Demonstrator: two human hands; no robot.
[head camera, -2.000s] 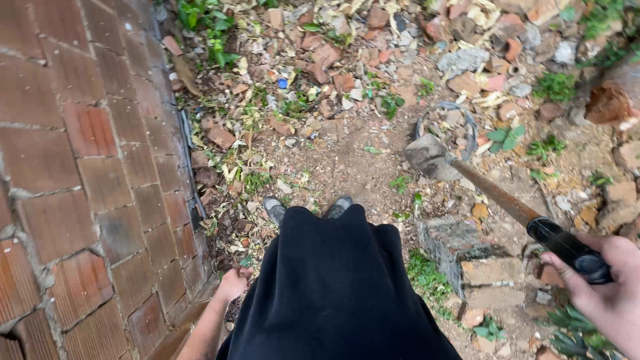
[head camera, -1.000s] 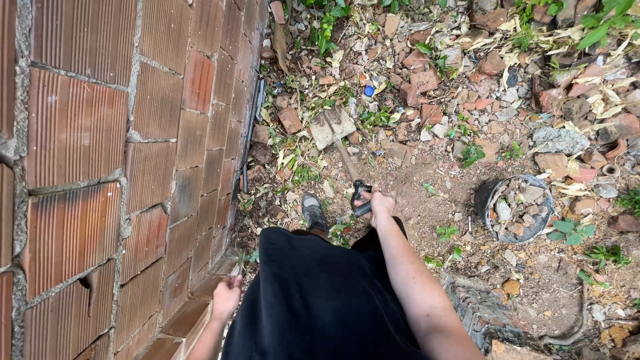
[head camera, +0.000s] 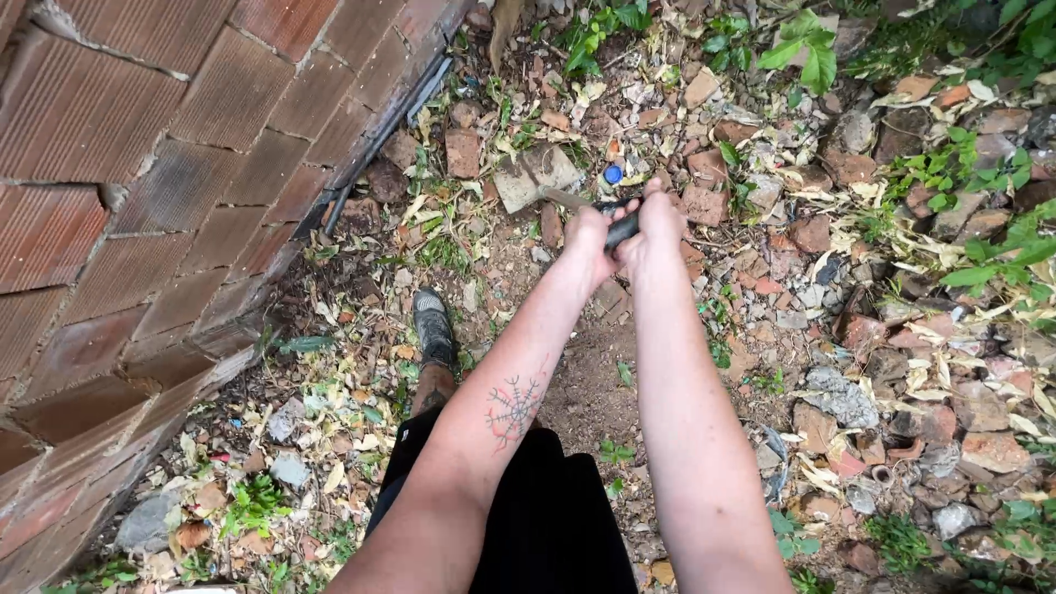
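Both hands are on the black D-shaped grip of a shovel, held out ahead of my body. My left hand closes on the grip's near left side, where the shaft meets it. My right hand is wrapped round the grip's right end. The black grip shows between the palms. From it the short visible shaft runs left to the dusty shovel blade, which lies against the rubble beside a blue bottle cap. Parts of the grip are hidden by the fingers.
A hollow-brick wall rises on the left, with dark pipes along its foot. Broken bricks, stones, dry leaves and green plants cover the ground at the right. My booted foot stands left of the bare soil.
My left hand, free and low by the wall one second ago, has come up onto the shovel's grip beside my right hand. The bucket of rubble seen then is no longer plainly visible. The view has turned.
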